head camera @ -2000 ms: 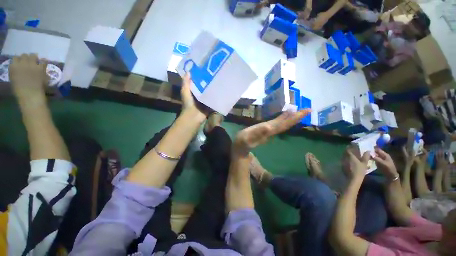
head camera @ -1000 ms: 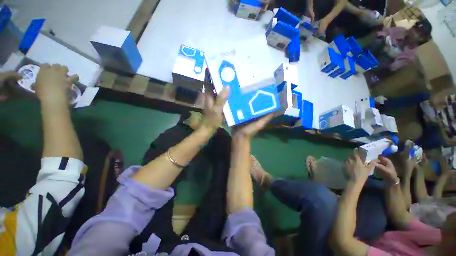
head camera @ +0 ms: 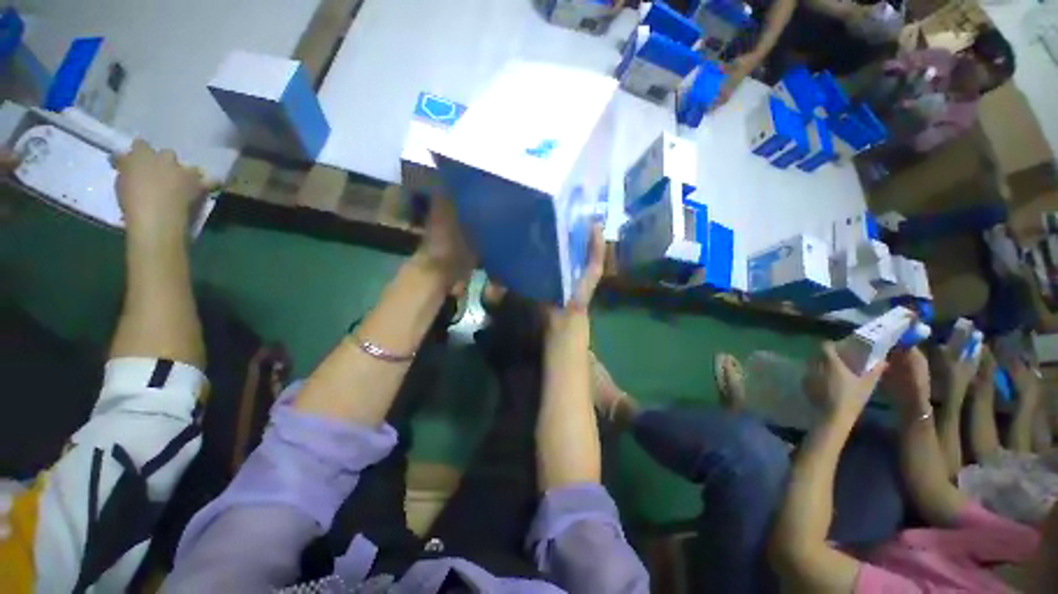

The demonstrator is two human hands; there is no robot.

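Note:
A closed retail box (head camera: 528,145), larger than a hand, is held up over the table's near edge, slightly blurred. A white face is up, a dark blue face is towards me and a white printed face is at the right. My left hand (head camera: 447,244) grips its lower left side, fingers partly hidden behind the box. My right hand (head camera: 586,273) holds its lower right edge; part of it is hidden.
Small cartons (head camera: 664,209) stand on the white table (head camera: 383,70) to the right, with more farther back. A blue-and-white box (head camera: 273,107) stands at the left. Neighbours' hands (head camera: 162,180) work on both sides. Green floor (head camera: 290,273) shows below.
The box has been turned, so its printed blue-and-white face no longer faces me and a dark blue face does. Earlier my right hand was open and off the box; now it holds it.

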